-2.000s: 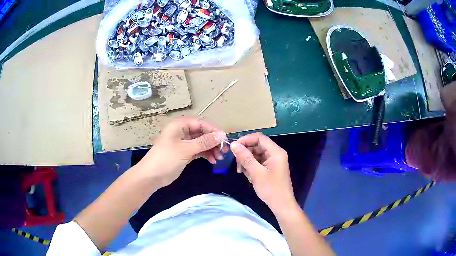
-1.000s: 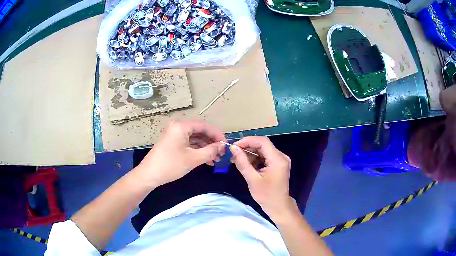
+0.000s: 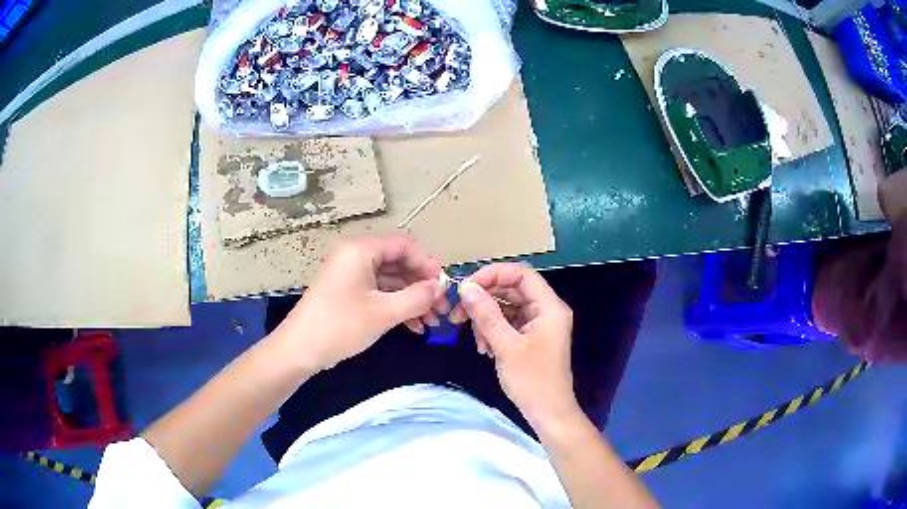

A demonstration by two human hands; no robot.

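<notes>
My right hand [image 3: 525, 333] pinches a thin pale applicator stick [image 3: 504, 300] between thumb and fingertips, above my lap just off the bench edge. My left hand [image 3: 363, 298] is beside it, thumb and fingers pinched at the stick's left end. Something small and pale shows at the left fingertips; what it is cannot be told. Another swab-like stick [image 3: 438, 192] lies slanted on the cardboard mat [image 3: 477, 224]. A small pale dish [image 3: 282, 179] sits on the stained cardboard pad [image 3: 348, 189].
An open clear bag [image 3: 487, 104] of small metal fittings [image 3: 348, 65] lies at the back. A green housing [image 3: 739, 169] rests on cardboard at the right, another [image 3: 602, 14] behind. A black strap-like thing [image 3: 760, 239] hangs over the edge. A person's arm [image 3: 860, 288] is far right.
My hands have shifted only slightly, and the angle of the held stick has changed; less of it shows past my right fingers than one second ago. The things on the bench have not moved.
</notes>
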